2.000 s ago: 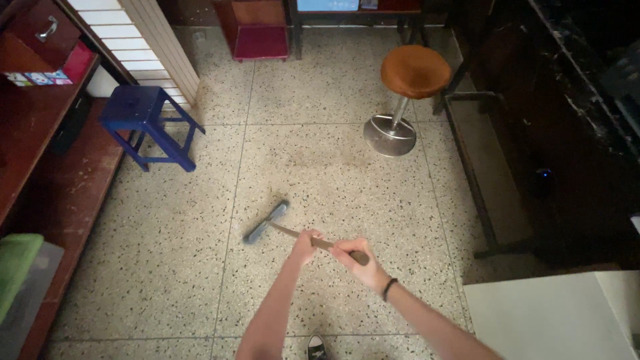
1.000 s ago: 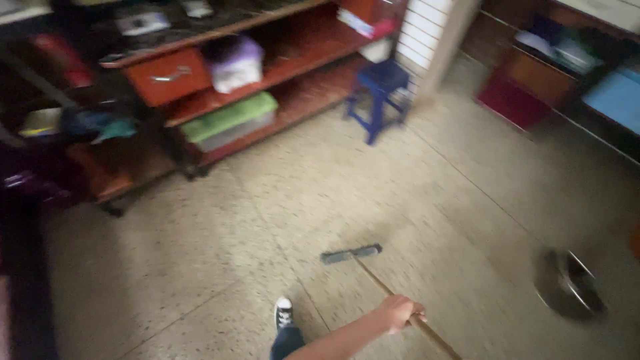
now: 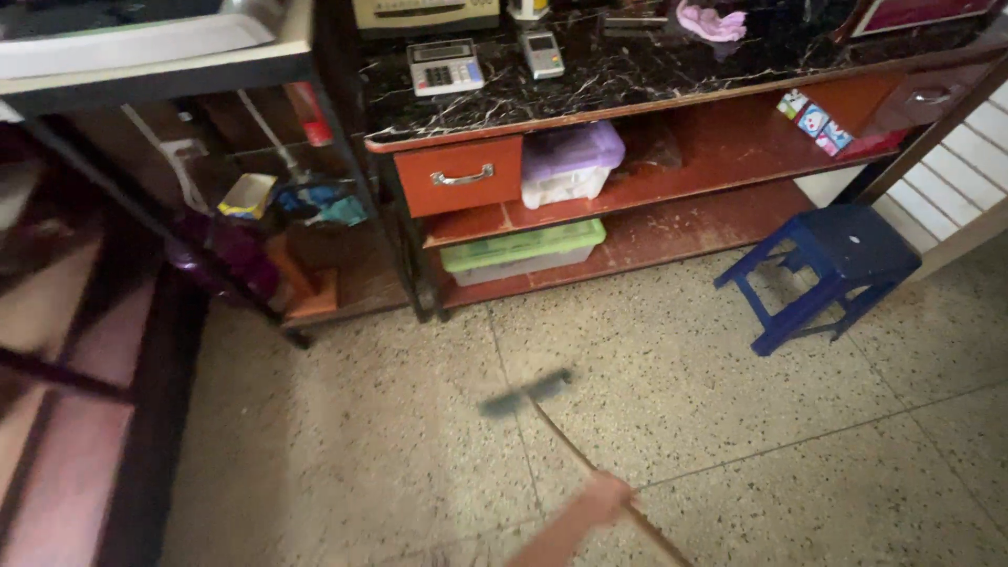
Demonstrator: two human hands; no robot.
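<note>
My left hand is closed around the wooden handle of a push broom, at the bottom centre of the head view. From the hand the handle slants up and left to a dark, narrow broom head, blurred, on the speckled terrazzo floor. The handle's other end runs out of the bottom edge. My right hand is outside the frame.
A blue plastic stool stands at the right. Ahead is a counter with red shelves, an orange drawer and a green-lidded box. A black metal table frame stands at the left.
The view has swung far left, toward the shelves. Two seconds ago both hands held the broom handle; now only my left hand is seen on it.
</note>
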